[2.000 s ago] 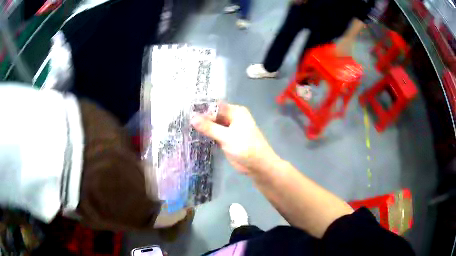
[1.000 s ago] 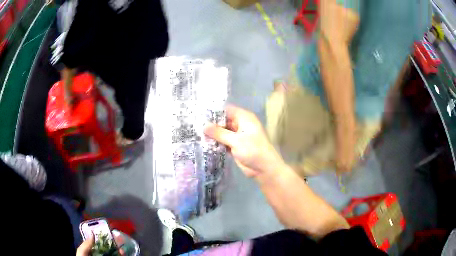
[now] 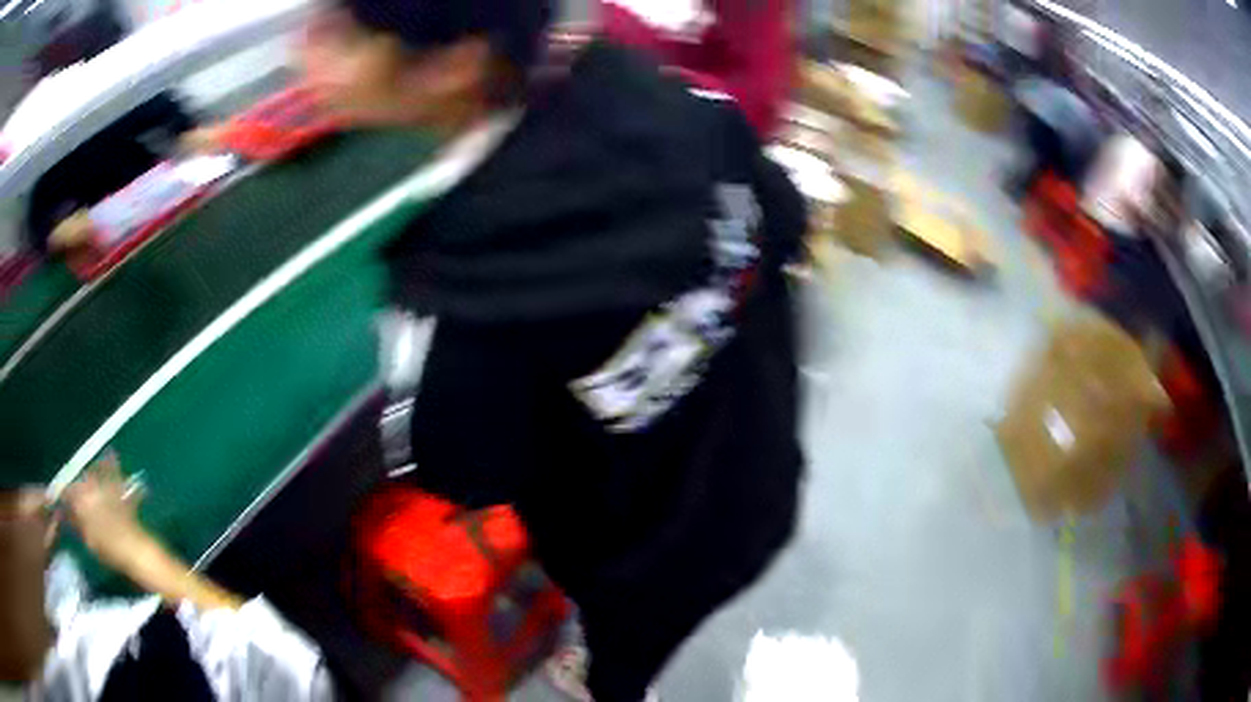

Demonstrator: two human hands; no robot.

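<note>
Neither of my hands is in view. A bright white, blurred patch shows at the bottom edge, cut off by the frame. It looks like the top of a pale sheet or bag; what holds it is hidden. A red stool stands on the floor at lower centre-left, partly behind a person in black.
A person in black fills the centre beside the green bench with pale edging. At lower left are another person's hands and white sleeves. A brown cardboard box, people and red stools are at right. Everything is blurred.
The view has swung to the bench and the person in black. My right hand, which held up the pale printed sheet or bag, has left the picture. The phone at lower left is gone from view.
</note>
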